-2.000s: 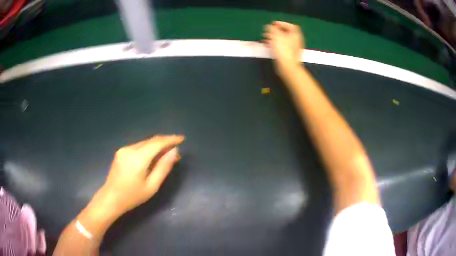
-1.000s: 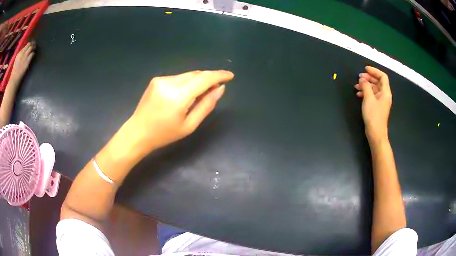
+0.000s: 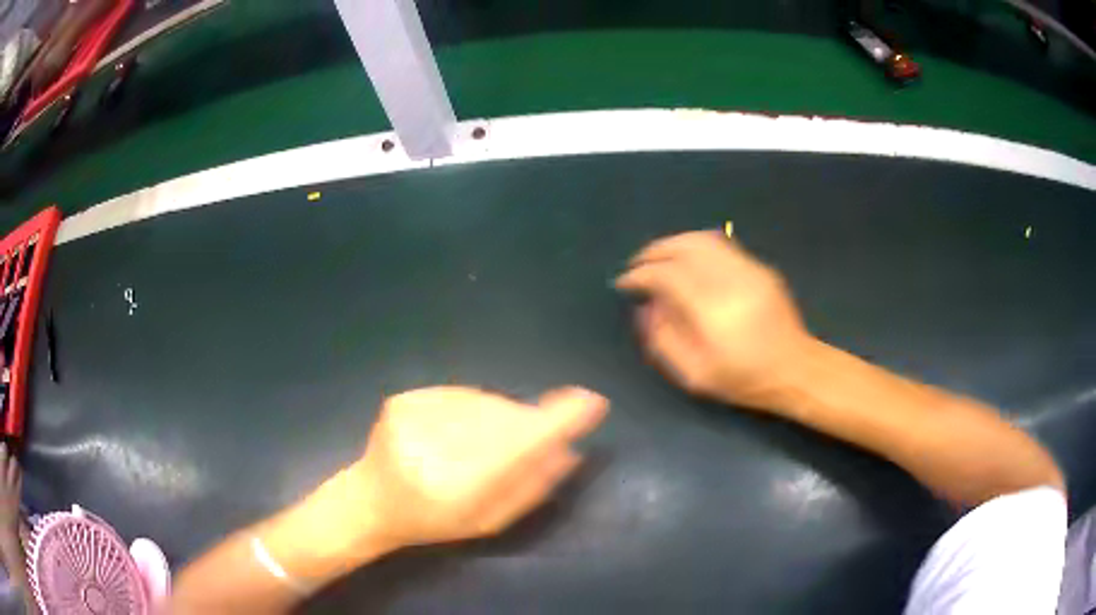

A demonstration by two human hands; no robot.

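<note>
My left hand [image 3: 475, 463] is above the dark green bench top [image 3: 361, 300] at the lower middle, thumb side toward the right, fingers curled and blurred. My right hand [image 3: 719, 315] is above the bench right of it, fingers bent toward the left. The hands are apart. No object shows in either hand, but the inner sides of the fingers are hidden or blurred.
A phone unit [image 3: 882, 53] with a red end lies on the green conveyor [image 3: 673, 72], beyond the white rail [image 3: 601, 130] and upright post [image 3: 403, 72]. A red tray [image 3: 34, 324] is at left, a pink fan [image 3: 87, 571] lower left. Yellow scraps [image 3: 315, 196] lie about.
My right hand has come back from the rail side toward my left hand, after reaching over the conveyor earlier. The view has shifted, and a phone on the conveyor shows more clearly.
</note>
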